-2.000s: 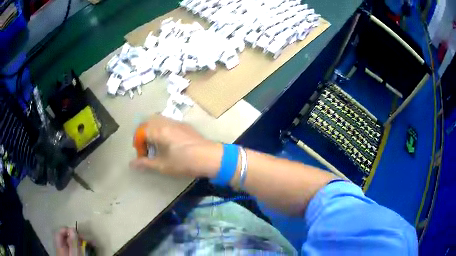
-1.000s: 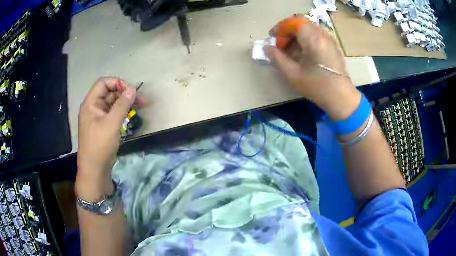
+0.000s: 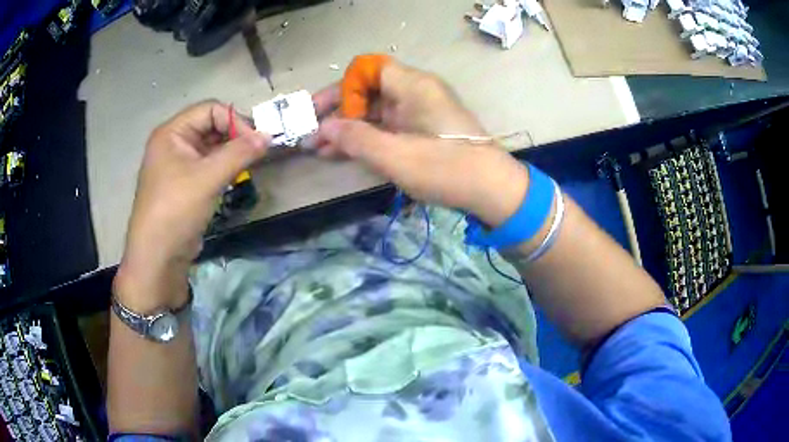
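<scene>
My right hand (image 3: 389, 116), with an orange finger cot (image 3: 361, 85) on a finger, grips a white plug housing (image 3: 287, 118) from its right side, open face up. My left hand (image 3: 186, 168) holds a small circuit board (image 3: 240, 192) hanging below its fingers, with yellow and dark parts. A red lead wire (image 3: 232, 122) stands up between its fingertips. The left fingertips touch or nearly touch the housing's left edge. A thin pale strand (image 3: 484, 136) runs from my right hand over the wrist. The soldering iron tip (image 3: 259, 53) points down just above the housing.
A few loose white housings (image 3: 510, 21) lie at the upper right, with rows of housings (image 3: 711, 30) on a cardboard sheet (image 3: 597, 53) beyond. A rack of boards (image 3: 690, 220) is at right. A tray of white units (image 3: 36, 380) is at lower left.
My right hand has brought the white housing leftward to my left hand, under the iron tip. Earlier it was near the loose housings. My left hand still holds the board with the red wire.
</scene>
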